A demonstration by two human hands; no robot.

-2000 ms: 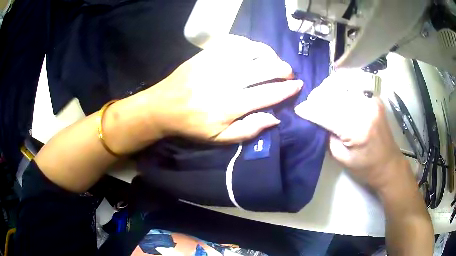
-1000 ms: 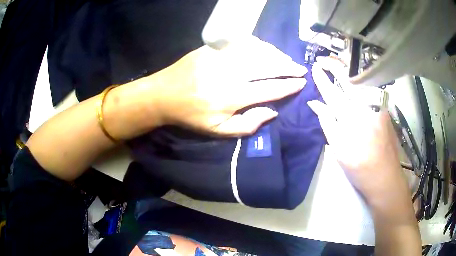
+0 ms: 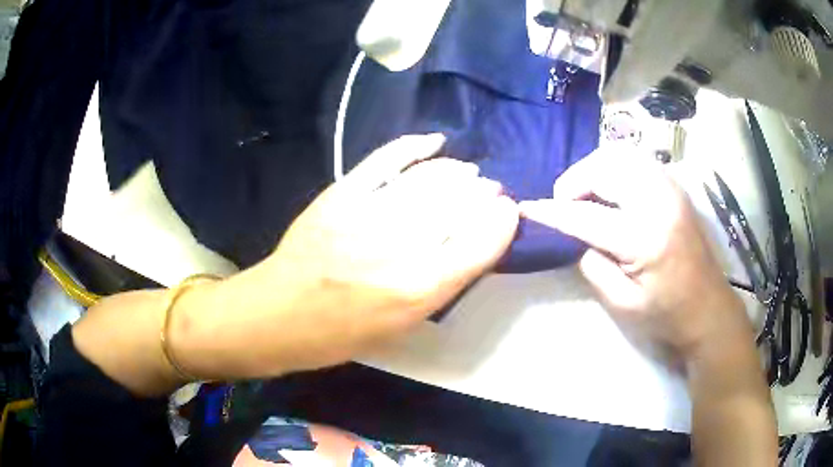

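Observation:
The navy garment (image 3: 511, 119) lies on the white machine table, bright blue under the lamp. White piping (image 3: 344, 119) curves across it, left of centre. My left hand (image 3: 411, 233), with a bracelet at the wrist, is curled over the garment's near edge and grips it; a dark corner sticks out below. My right hand (image 3: 630, 228) pinches the same edge just to the right, fingertips close to my left hand. The presser foot (image 3: 557, 84) is above the cloth area, beyond both hands. The cloth under my fingers is hidden.
The machine head (image 3: 703, 46) fills the upper right. A white rounded attachment (image 3: 402, 32) hangs at top centre. Large black shears (image 3: 787, 310), smaller snips (image 3: 740, 228) and a thin stick (image 3: 811, 246) lie on the right. The table's front edge curves below my hands.
My left hand has gone from flat on the cloth to curled at its near edge. The near part is drawn up, the blue label is out of sight, and my right hand has left the presser foot.

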